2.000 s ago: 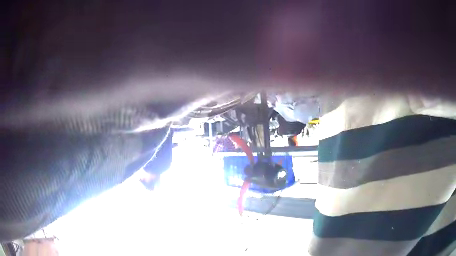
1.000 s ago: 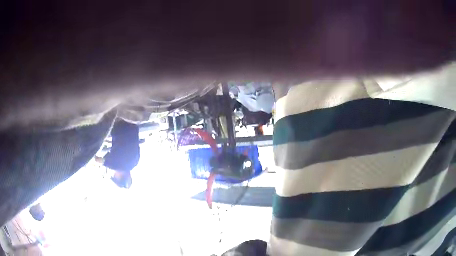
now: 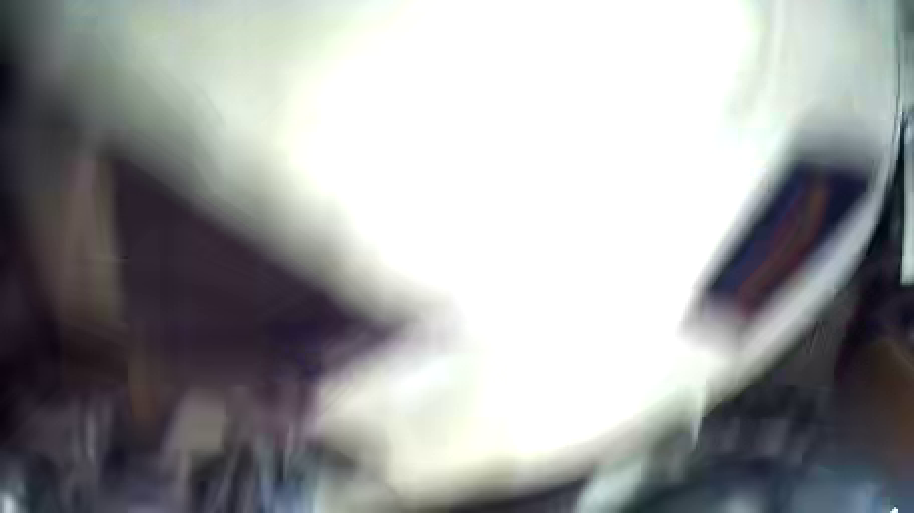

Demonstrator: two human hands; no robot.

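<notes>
A large white surface [image 3: 521,220], overexposed and blurred, fills the middle of the view; I cannot tell what it is. A dark blue rectangular patch [image 3: 787,235] with reddish-orange streaks shows at its right side. A dark brownish-purple area [image 3: 210,281] lies at the left, its edge slanting down to the right. Neither my left hand nor my right hand can be made out.
Blurred cluttered shapes run along the bottom edge. A brown-orange patch [image 3: 892,381] shows at the lower right. A pale upright strip [image 3: 95,240] stands at the left. Details are lost to motion blur.
The view has swung away sharply. The striped garment, the blue box-like thing and the dark cloth overhead have left the picture, and the blurred white surface has come in.
</notes>
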